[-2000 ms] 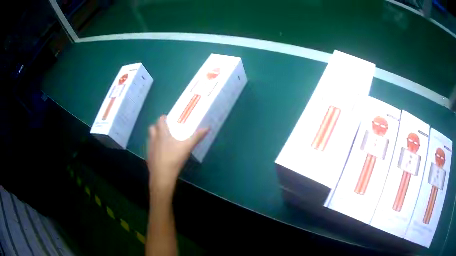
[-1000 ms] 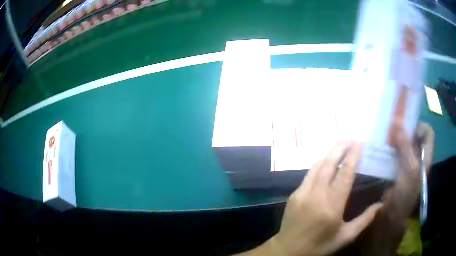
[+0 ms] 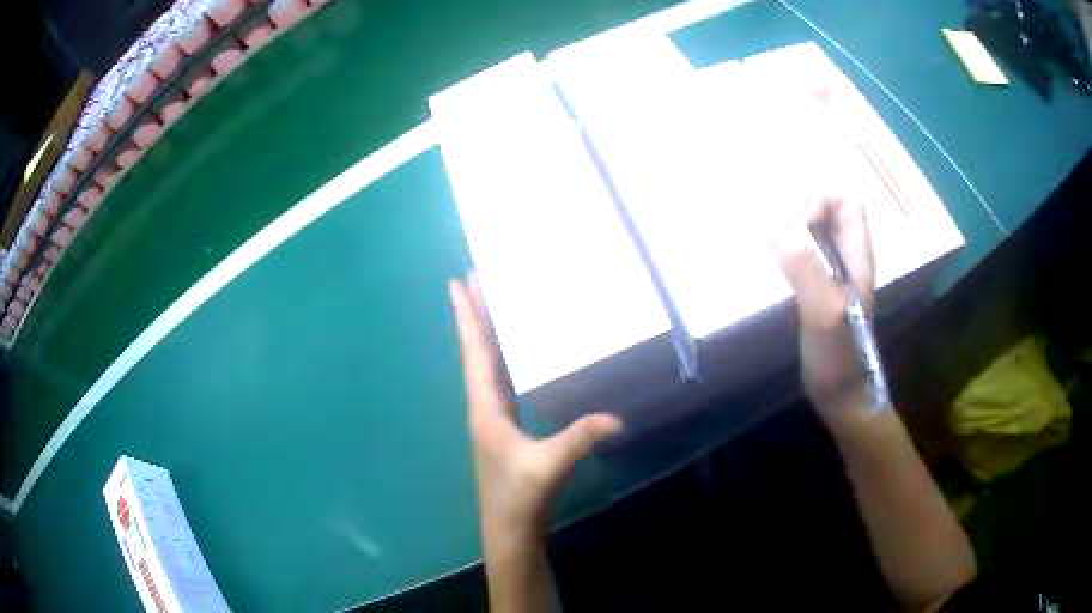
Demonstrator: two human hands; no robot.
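A group of white product boxes [image 3: 575,252] lies side by side on the green workbench, its tops mostly blown out, with faint orange marks on the right. A narrow gap runs between the left box and the others. My left hand [image 3: 517,449] is open, with its fingers along the left side of the group and its thumb apart near the front edge. My right hand [image 3: 835,305] is over the front right of the group and holds a thin clear pen [image 3: 865,350]. Its fingertips are blurred, so contact with the boxes cannot be told.
A single product box [image 3: 162,545] lies at the lower left, cut off by the frame. A yellow pad [image 3: 975,56] and black parts [image 3: 1032,42] are at the upper right. A yellow bag [image 3: 1012,407] is below the bench edge. Pink-and-white items [image 3: 132,120] stand in rows beyond the belt.
The box that was raised at the right is no longer held up. My left hand has moved to the group's left side. My right hand is now over the boxes. The view has shifted.
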